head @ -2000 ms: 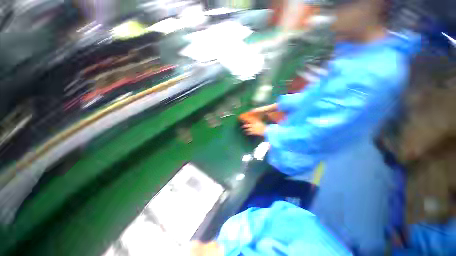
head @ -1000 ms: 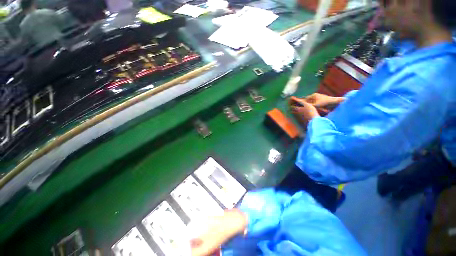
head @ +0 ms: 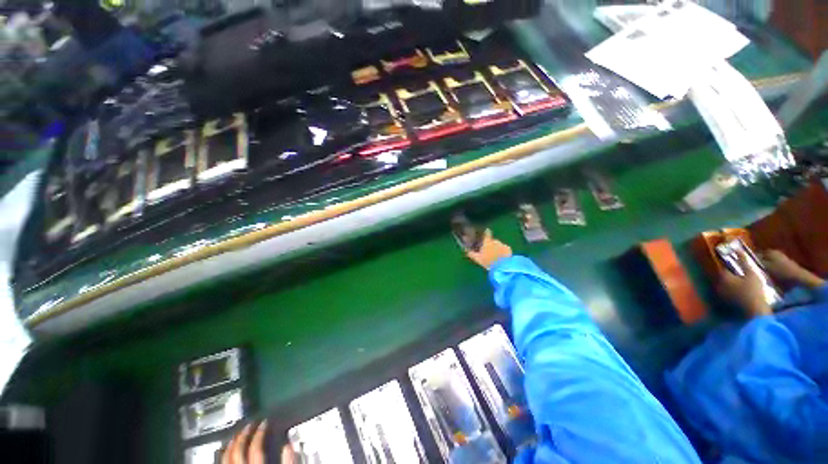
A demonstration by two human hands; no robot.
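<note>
My right hand (head: pixel 487 249) reaches over the green bench, its fingers at the near end of a loose phone unit (head: pixel 466 230). Whether they grip it is unclear. Several open phone units (head: pixel 388 421) lie bright side up in the black slotted tray (head: pixel 342 399) at the bottom centre, partly cut off or behind my right sleeve. My left hand (head: pixel 259 444) is cut off by the bottom edge, between this tray and the side tray (head: pixel 250 376); its visible fingers are apart with nothing seen between them. The side tray holds a column of silver-edged units (head: pixel 211 372).
Three more loose units (head: pixel 569 207) lie in a row beyond my sleeve. A raised shelf with a tan edge (head: pixel 381 195) holds framed rectangles, plastic film and white papers (head: pixel 667 50). At right, another person's hands (head: pixel 749 285) hold a phone-like piece near an orange box (head: pixel 674 281).
The view has turned left and steadied. My right hand has moved from over the slotted tray out to the loose unit. My left fingers and the side tray's column now show at the bottom.
</note>
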